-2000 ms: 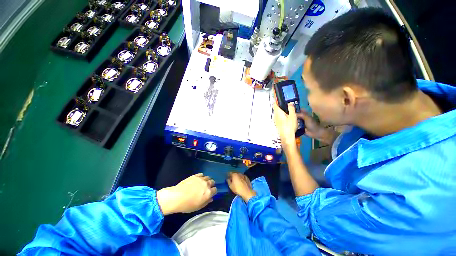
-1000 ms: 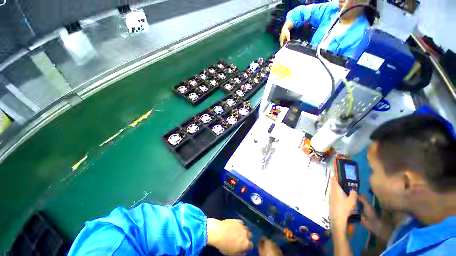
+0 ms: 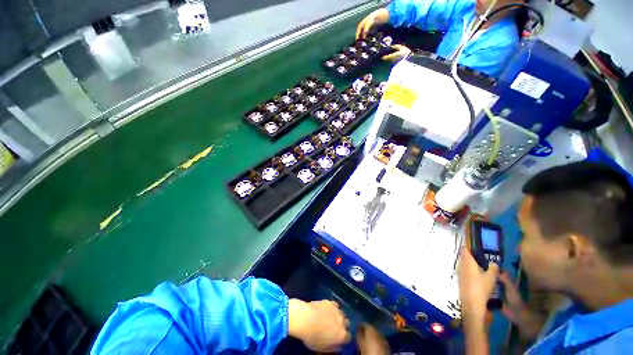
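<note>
My left hand [image 3: 321, 326] is at the lower middle, in front of the machine's blue front edge, fingers curled in, nothing seen in it. My right hand [image 3: 373, 341] is beside it, cut off by the bottom edge, its fingers not clear. Neither touches the machine. The benchtop machine's white plate [image 3: 371, 239] lies beyond my hands. The white cylindrical head [image 3: 461, 188] stands over an orange fixture [image 3: 444, 210] at the plate's right. A long black tray [image 3: 277, 204] left of the machine holds round silver-faced assemblies [image 3: 306, 147], with bare pockets at its near end.
A second person [image 3: 579, 236] at the right holds a black teach pendant [image 3: 486, 243] with a lit screen. More filled trays [image 3: 274, 111] lie on the green surface [image 3: 159, 229]. Another person's hand [image 3: 373, 23] is at the far tray [image 3: 343, 61]. A black tray [image 3: 52, 322] is at lower left.
The view has swung left, showing more green surface and the far person. Since the last earlier frame, a filled tray has appeared by that person's hands. My hands have hardly moved since then.
</note>
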